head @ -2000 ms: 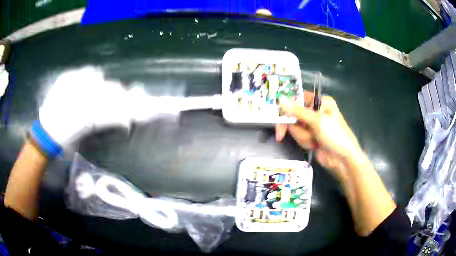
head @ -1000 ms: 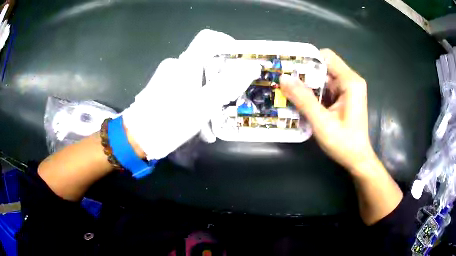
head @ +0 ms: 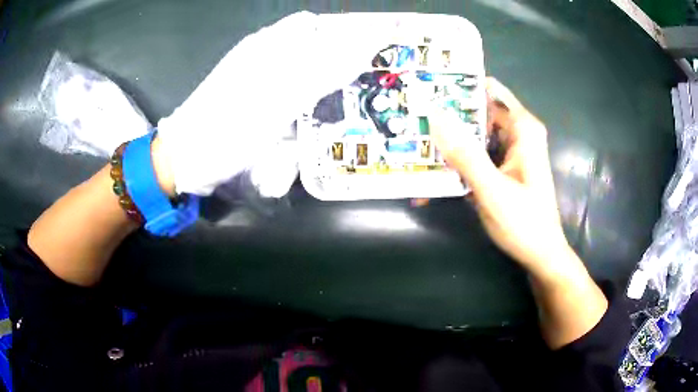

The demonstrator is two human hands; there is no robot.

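An open white power strip housing (head: 390, 184) is held up close, above the dark green surface. Its inside faces me, with red and black wires, brass contact strips and a green circuit board on the right side. My left hand (head: 252, 99), in a white glove with a blue wrist band, grips its left side, with fingers reaching over the inside. My bare right hand (head: 505, 172) holds the right edge, thumb over the circuit board and fingers behind. Whether a tool is in my right hand cannot be told.
A clear plastic bag (head: 84, 107) with white cable lies at the left. The dark green bench (head: 367, 268) has a curved edge. Bagged white cables (head: 670, 222) and small circuit boards (head: 643, 344) are at the far right.
Both hands now hold one housing up close; two units lay in view at first. Since a second ago the housing has moved slightly up and left, and more of its wiring and board shows.
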